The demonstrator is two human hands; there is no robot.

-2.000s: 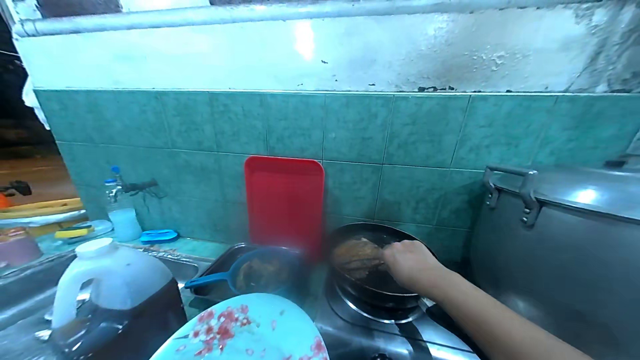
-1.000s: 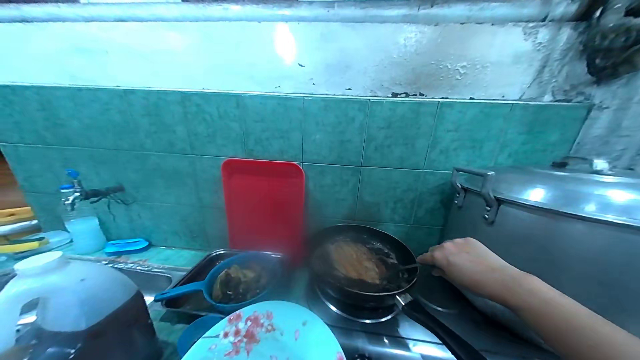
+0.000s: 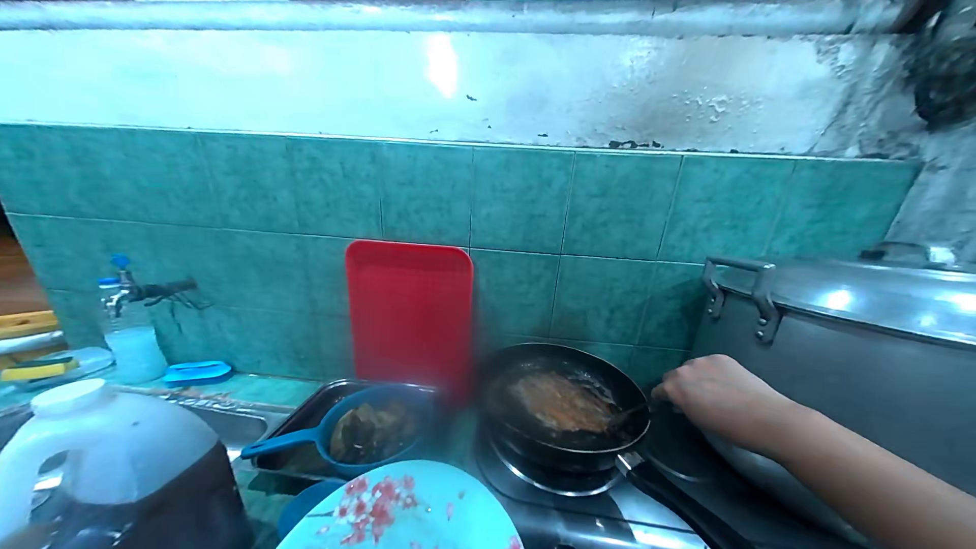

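My right hand [image 3: 713, 396] is closed on the handle end of a utensil [image 3: 629, 412] at the right rim of a black frying pan [image 3: 526, 366]. The utensil's other end touches brown food [image 3: 564, 402] frying in the pan, which sits on the gas stove [image 3: 572, 507]. My left hand is out of view. A light plate with a red floral pattern [image 3: 450, 511] shows at the bottom, left of the burner. Behind it, a blue handled strainer or bowl [image 3: 328, 435] holds brown food pieces [image 3: 374, 435] over a dark metal tray [image 3: 335, 393].
A large lidded metal pot [image 3: 854, 366] stands close on the right. A red plastic tray [image 3: 410, 313] leans on the tiled wall. At left are a jug of dark liquid [image 3: 122, 457], a sink [image 3: 236, 425], a faucet [image 3: 126, 293] and a bottle [image 3: 136, 351].
My right hand has moved from over the pan to its right rim, where the utensil shows. The food looks more spread out in the pan. The view has turned somewhat right.
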